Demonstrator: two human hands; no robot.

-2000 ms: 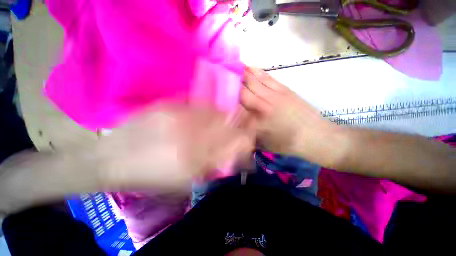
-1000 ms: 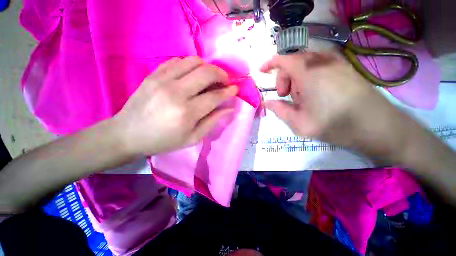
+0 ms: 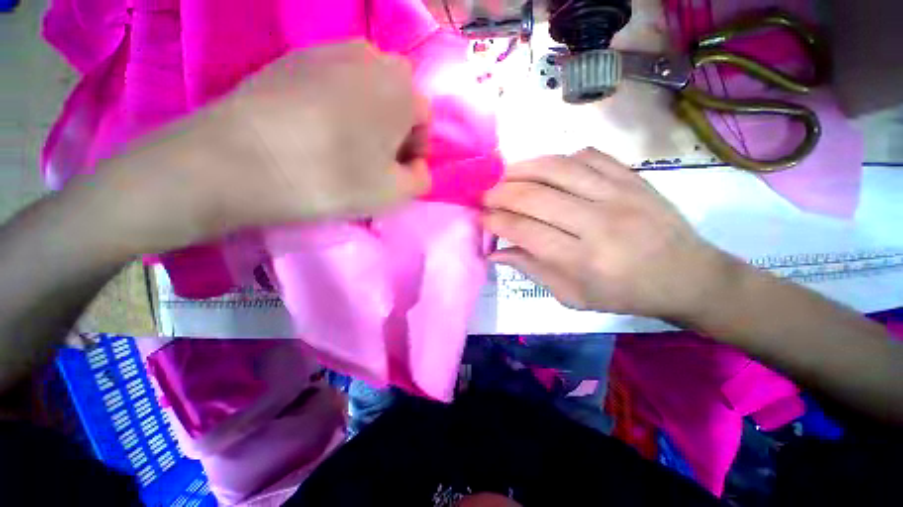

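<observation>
The garment piece (image 3: 238, 40) in hot and light pink lies on the left and middle of the machine bed. A light pink panel (image 3: 337, 287) hangs from it over the front edge. My left hand (image 3: 327, 129) is on the hot pink cloth, fingers curled and blurred, gripping it. My right hand (image 3: 594, 228) pinches the cloth's right edge between thumb and fingers, left of the ruler marks. The presser foot area of the sewing machine (image 3: 500, 25) is at the top, above the cloth; the needle cannot be made out.
A ridged silver knob (image 3: 592, 75) stands behind my right hand. Shears (image 3: 757, 94) lie at the upper right on a light pink scrap (image 3: 827, 168). A ruler scale (image 3: 832, 259) runs along the front. A blue basket (image 3: 129, 416) with pink pieces (image 3: 257, 426) is below left.
My left hand has moved up and left across the cloth. My right hand has moved down from beside the knob onto the cloth edge. The panel's upper part is more bunched.
</observation>
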